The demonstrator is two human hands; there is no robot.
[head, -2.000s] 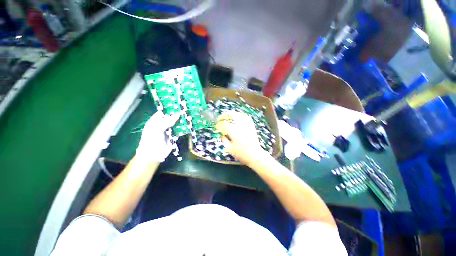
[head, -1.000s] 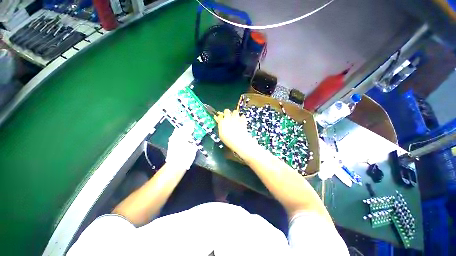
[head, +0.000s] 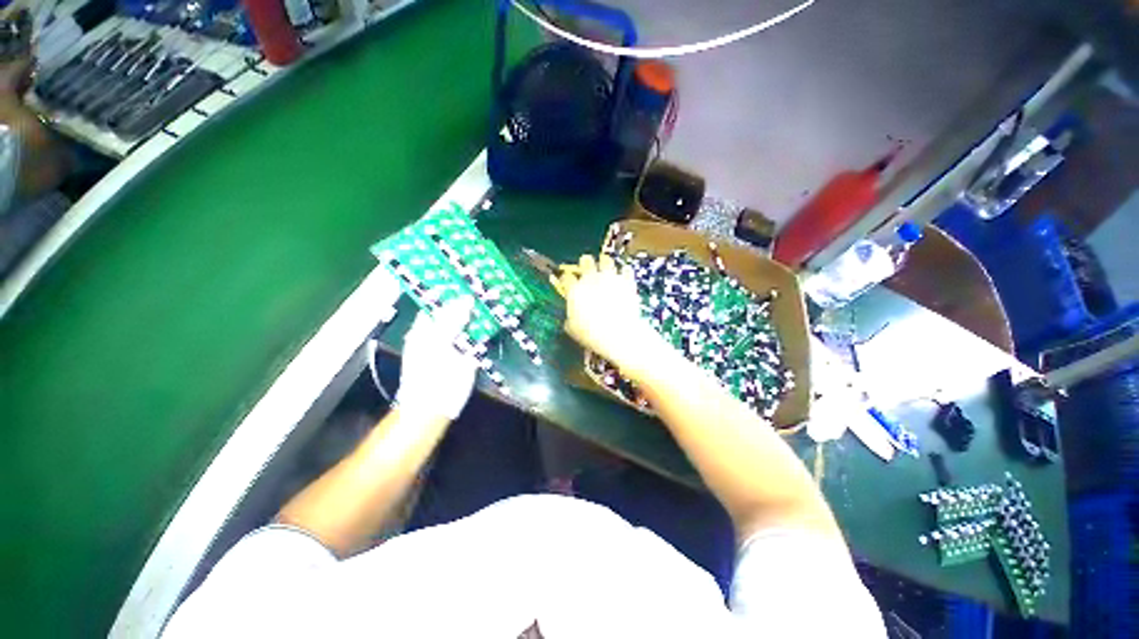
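My left hand point(head: 437, 362), in a white glove, is shut on the lower edge of a green PCB panel point(head: 431, 262) with rows of white and black parts. My right hand point(head: 602, 303), with yellow on its fingertips, holds a small dark-tipped hand tool point(head: 540, 261) pointing left toward the panel, with a gap between them. The hand is over the left side of a cardboard box point(head: 799, 337) heaped with small single boards point(head: 712, 325). The tool's handles are mostly hidden by the fingers.
Green strips point(head: 531, 300) lie left of the box. A black fan point(head: 558, 106) and small dark bins point(head: 671, 191) stand behind. A clear bottle point(head: 862, 268) is right of the box. Stacked panels point(head: 987, 524) lie at the right end. Another person's arm point(head: 38, 156) shows at far left.
The view has swung left since the first frame. The panel has turned flatter and moved slightly left from the tool since the second. My right hand has shifted slightly right.
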